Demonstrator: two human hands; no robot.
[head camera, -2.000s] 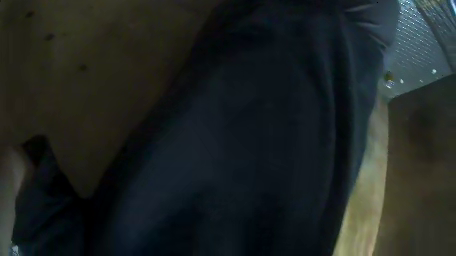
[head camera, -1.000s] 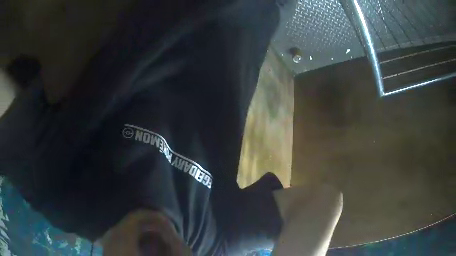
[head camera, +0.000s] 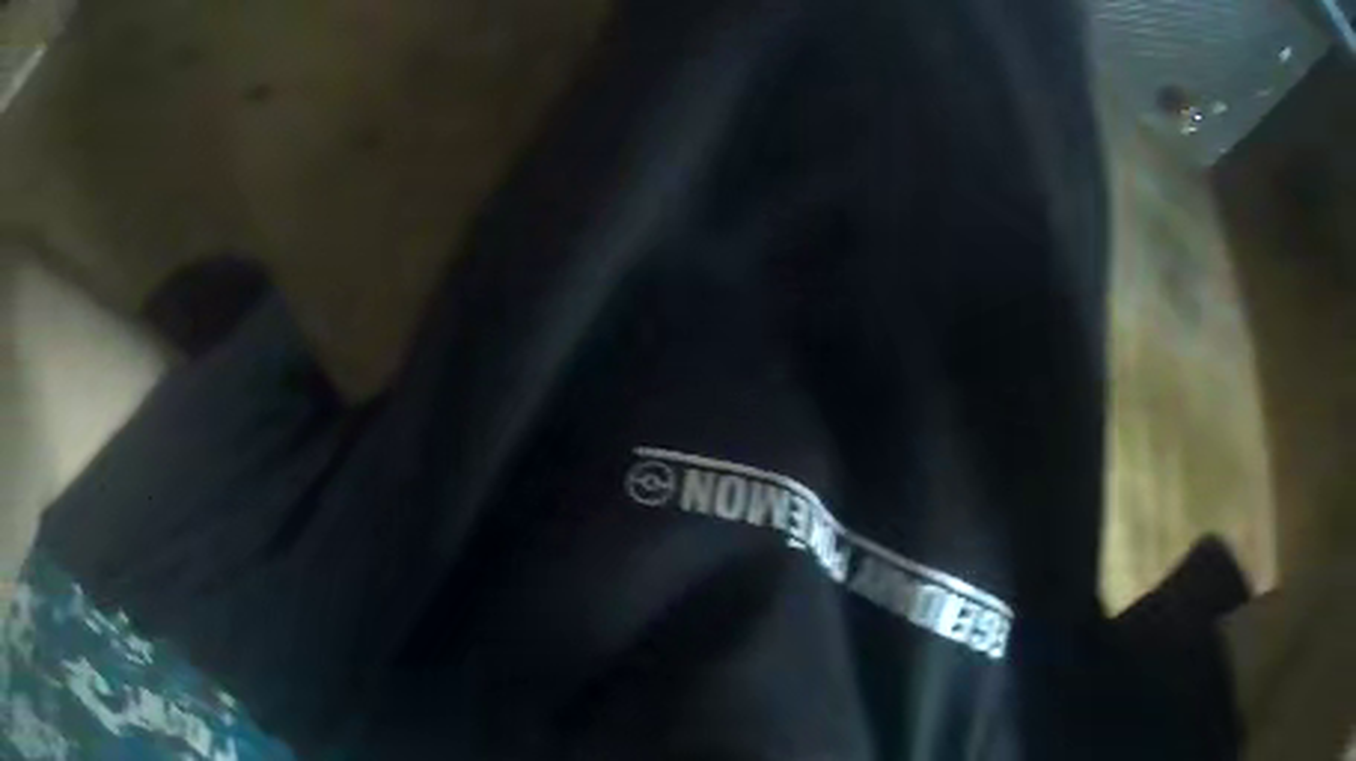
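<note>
A black shirt (head camera: 773, 342) with a white band of upside-down lettering fills the middle of the view. It appears to be the wearer's own. A bare arm (head camera: 60, 387) comes out of the sleeve at the left edge, its hand out of the picture. A dim, blurred arm (head camera: 1309, 654) shows past the sleeve at the lower right, with no hand visible. My left hand and my right hand are both out of view. A sliver of light metal rail (head camera: 1341, 27), possibly the trolley's, shows in the top right corner.
Grey textured metal floor (head camera: 1205, 45) shows at the top right, with a small round object (head camera: 1179, 104) near the wall. Stained brown wall panels (head camera: 312, 134) stand on both sides. A mottled blue and white surface (head camera: 119, 677) is at the lower left.
The view has swung, so the shirt and its lettering have shifted right. Most of the trolley rail has left the picture. The left arm shows more, the right arm less.
</note>
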